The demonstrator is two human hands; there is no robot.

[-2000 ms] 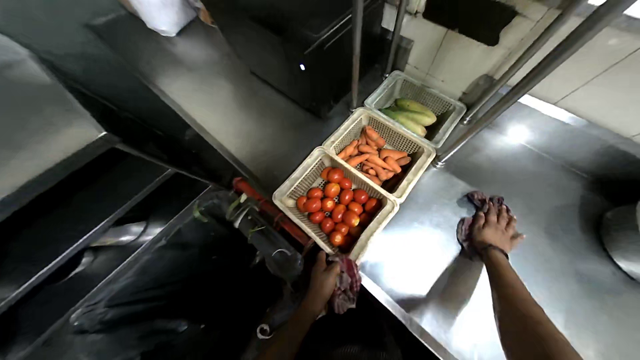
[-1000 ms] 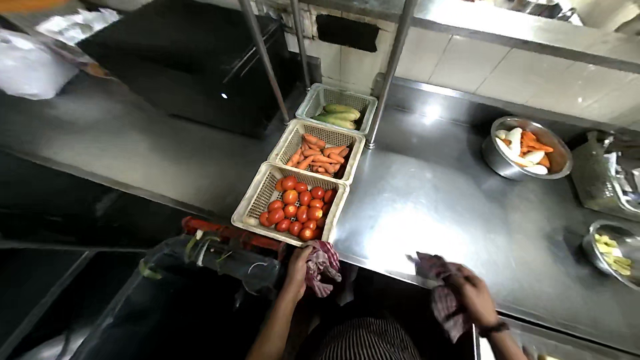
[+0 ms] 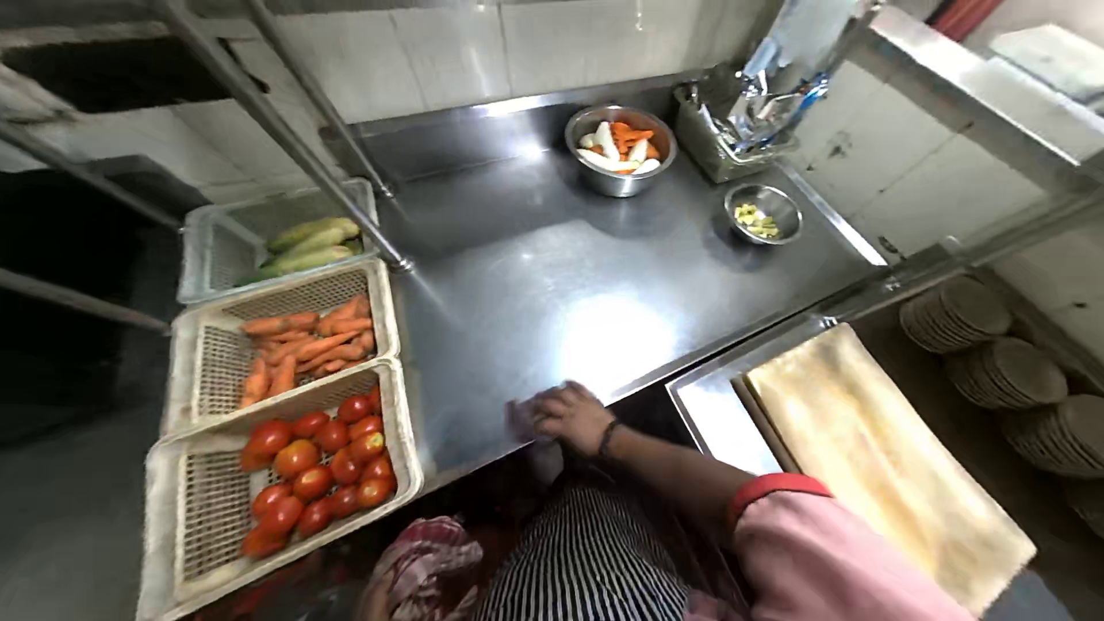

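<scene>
My right hand (image 3: pixel 573 418) lies over a dark cloth (image 3: pixel 521 420) at the front edge of the stainless steel counter (image 3: pixel 483 336); the cloth is blurred and partly under the fingers. Low in the view, my left hand (image 3: pixel 376 597) is mostly cut off, with a red-and-white checked cloth (image 3: pixel 429 552) bunched at it. Just left of the hands stands a plastic basket of tomatoes (image 3: pixel 297 459). Behind it are a basket of carrots (image 3: pixel 315 343) and a basket of green cucumber-like vegetables (image 3: pixel 310 246).
A steel bowl of peeled white vegetables and carrots (image 3: pixel 619 177) stands at the back, beside a utensil basket (image 3: pixel 720 147) and a small bowl of cut pieces (image 3: pixel 763 216). Metal shelf posts (image 3: pixel 293 147) rise near the baskets. A cutting board (image 3: pixel 871 440) and stacked plates (image 3: pixel 1009 371) are at right.
The view has swung right. My right hand with its cloth went from out on the counter to the front edge. My left hand has dropped away from the tomato basket's corner with the checked cloth.
</scene>
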